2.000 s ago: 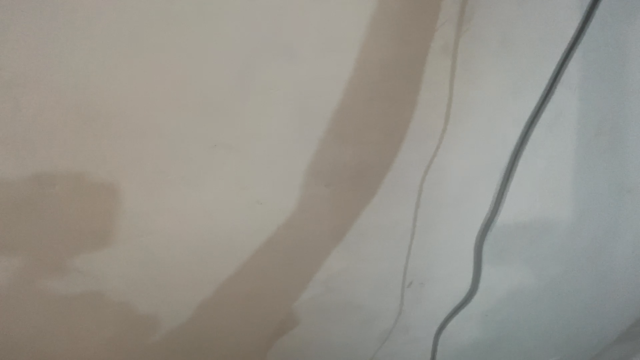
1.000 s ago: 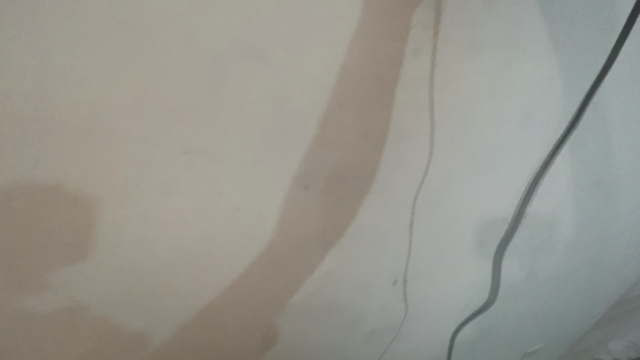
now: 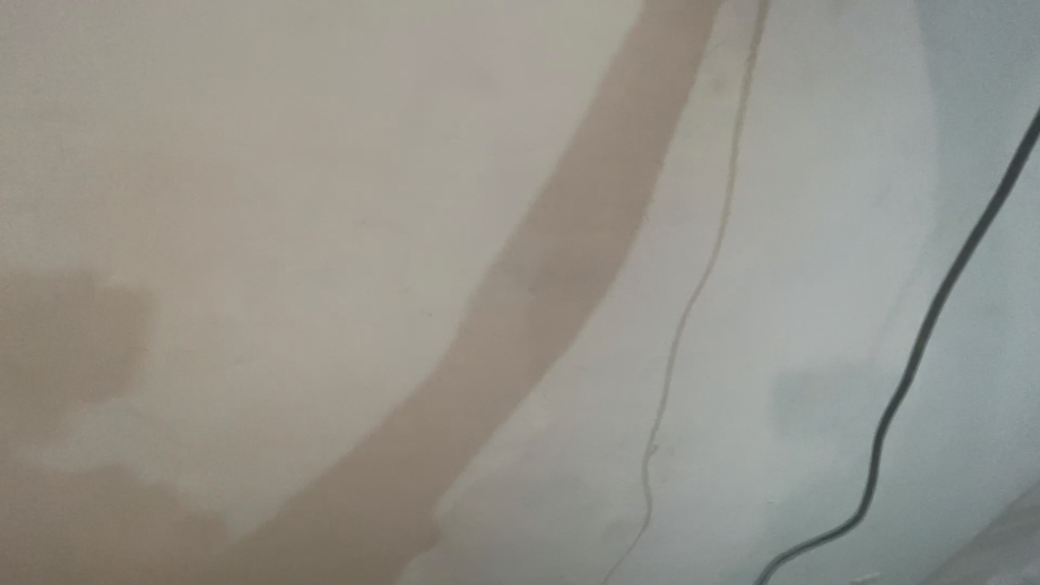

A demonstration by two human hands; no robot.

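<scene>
Neither my left hand nor my right hand shows in the head view, so what they hold or touch is hidden. A pale, smooth wall-like surface (image 3: 325,203) fills most of the picture. Down its right part hangs a dark cable (image 3: 918,349), bending to the left near the bottom edge. Brownish shadows fall on the surface; one is a long, arm-shaped band (image 3: 561,252) running from the top middle to the lower left. A thin, wavy shadow line lies between that band and the cable.
Darker blocky shadows cover the left edge and lower left of the surface. At the bottom right corner is a greyish, slanting area (image 3: 1003,544) that is too blurred to name.
The cable shows farther to the right than in the earlier frames, and its lower part bends more sharply. The arm-shaped shadow has shifted only a little.
</scene>
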